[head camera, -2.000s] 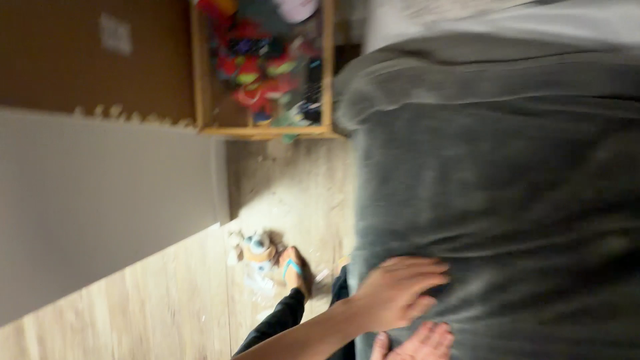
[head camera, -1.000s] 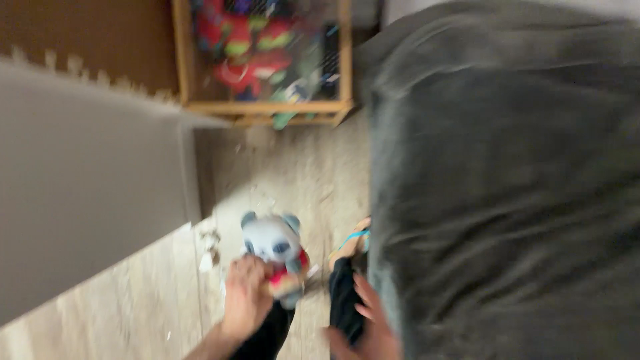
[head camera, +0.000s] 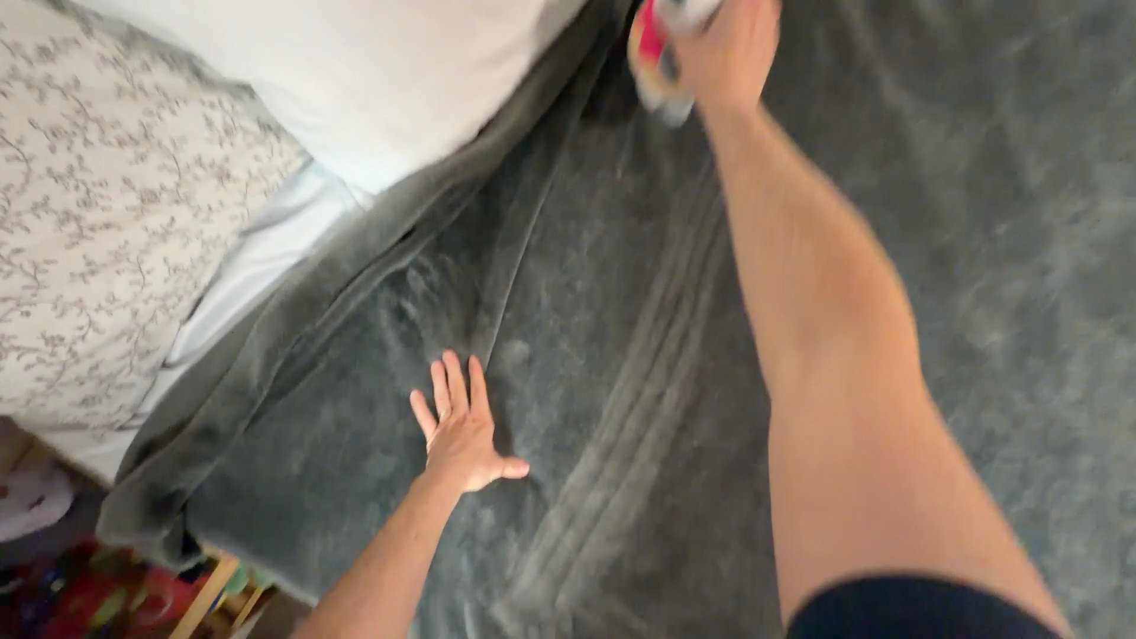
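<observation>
My left hand (head camera: 463, 435) lies spread, palm down, on the dark grey plush blanket (head camera: 586, 373) and holds nothing. Farther forward, near the top edge, my right hand (head camera: 732, 53) grips a stuffed toy (head camera: 661, 53) in grey-white, red and tan. The toy is blurred and partly cut off by the view's edge; the hand covers part of it. Beneath it the blanket is dark and creased.
A white pillow (head camera: 399, 71) lies at the top, beyond the blanket's folded edge. Left of it is a pillow with a vine print (head camera: 115, 204). At the lower left, beside the bed, stands a wooden-framed bin (head camera: 206, 596) with colourful toys.
The stuffed panda, held low above the floor by my left-side hand one second ago, is now over the bed in my right hand. My left hand now rests on the blanket. The view has swung to the bed.
</observation>
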